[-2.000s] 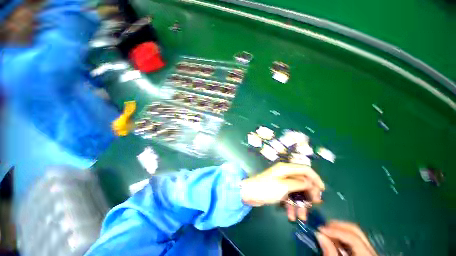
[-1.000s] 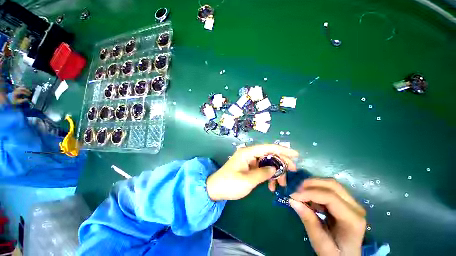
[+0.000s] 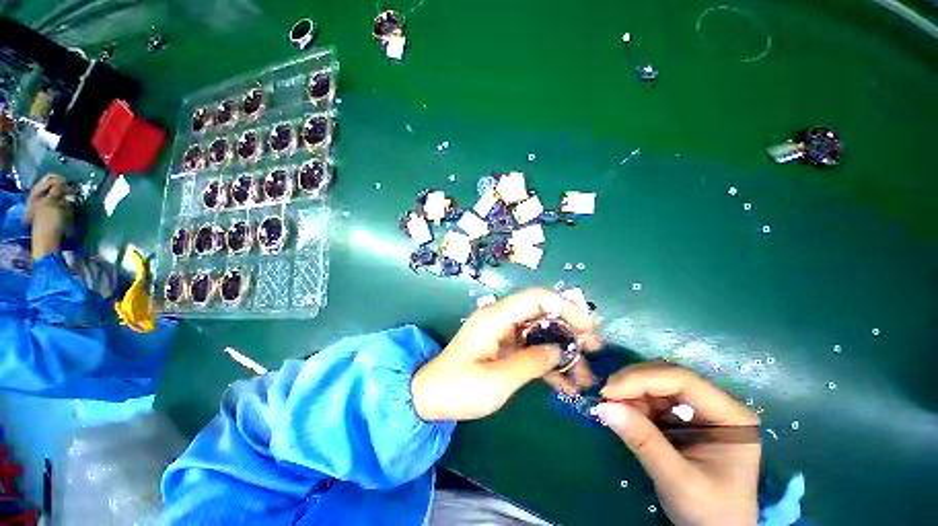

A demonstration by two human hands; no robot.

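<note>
My left hand (image 3: 489,360) holds a round watch case (image 3: 552,343) with a dark face and shiny rim between thumb and fingers. My right hand (image 3: 684,437) is just to its right, thumb and forefinger pinched near a small dark blue piece with white squares (image 3: 581,399), which looks like a pad backing sheet. A thin dark stick, likely tweezers (image 3: 710,426), runs across my right hand. Its tip is too small to make out. A white rounded bit (image 3: 681,412) shows by my right fingers.
A pile of circuit boards with white batteries (image 3: 473,226) lies beyond my hands. A clear blister tray (image 3: 309,269) of round cases is at left, with a yellow-handled tool (image 3: 134,298), red bin (image 3: 128,139) and another person's hand (image 3: 48,200). Tiny white pads are scattered at right.
The view has swung and steadied, so the bench items sit further left and up than two seconds ago. Both hands keep hold of their things, close together.
</note>
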